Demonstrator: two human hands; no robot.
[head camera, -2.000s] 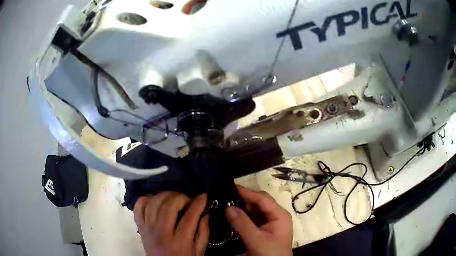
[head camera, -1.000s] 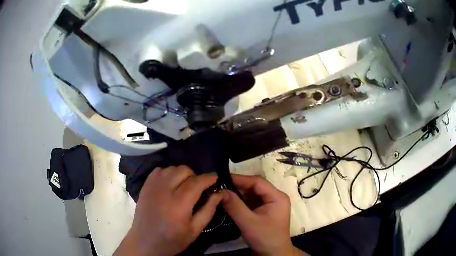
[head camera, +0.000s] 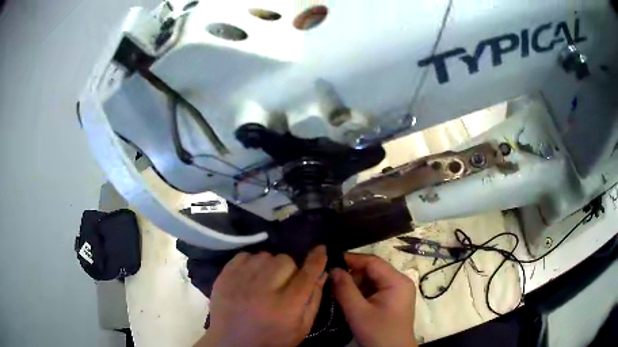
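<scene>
The black fabric bag (head camera: 210, 261) lies under the machine head and runs up to the needle area, where it blends into the dark parts. A white label shows on its upper left. A thin line of pale zipper teeth shows between the hands. My left hand (head camera: 268, 298) is shut on the bag, its thumb and fingertips pinching the fabric. My right hand (head camera: 376, 295) pinches the bag's edge from the right, close beside the left fingertips. The needle point and the seam under it are hidden.
The white TYPICAL sewing machine (head camera: 379, 68) fills the top. Its pale cylinder arm (head camera: 474, 196) runs right from the dark end cover (head camera: 379, 223). Thread snips (head camera: 430, 249) with a looped black cord (head camera: 518, 271) lie right of the hands. A small black pouch (head camera: 108, 244) sits at the table's left edge.
The view has shifted, so the machine and table sit further right and lower than one second ago. Both hands still pinch the bag, with the left fingertips now nearer the needle area.
</scene>
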